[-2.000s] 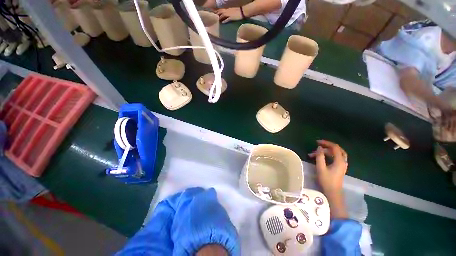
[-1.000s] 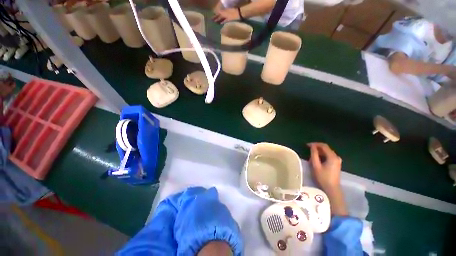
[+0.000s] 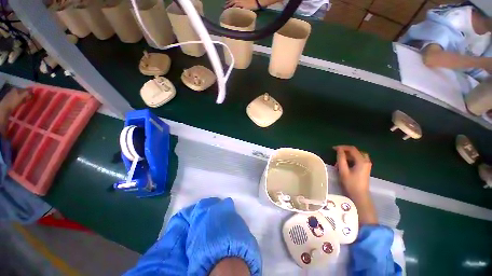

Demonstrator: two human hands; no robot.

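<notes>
An open beige cup (image 3: 296, 180) stands on the white sheet (image 3: 199, 183) in front of me, with small white parts inside at its near side. Two cream faceplates lie just below it, a near one (image 3: 311, 241) with a slotted grille, a dark round spot and copper-red spots, and another (image 3: 343, 218) partly under it. My right hand (image 3: 353, 173) rests bare at the rail, right of the cup, fingers loosely curled and apart, holding nothing I can see. My left arm shows as a blue sleeve and wrist at the bottom edge; the left hand is out of the picture.
A blue tape dispenser (image 3: 145, 153) and a red parts tray (image 3: 48, 135) stand left. The green belt carries plug units (image 3: 264, 110) and upright beige housings (image 3: 289, 48). A white cable (image 3: 220, 81) hangs overhead. Co-workers' arms show opposite and far left.
The units and housings on the belt have moved left. A neighbour's hand has come over the red tray. My right hand has barely moved; the cup and faceplates stay in place.
</notes>
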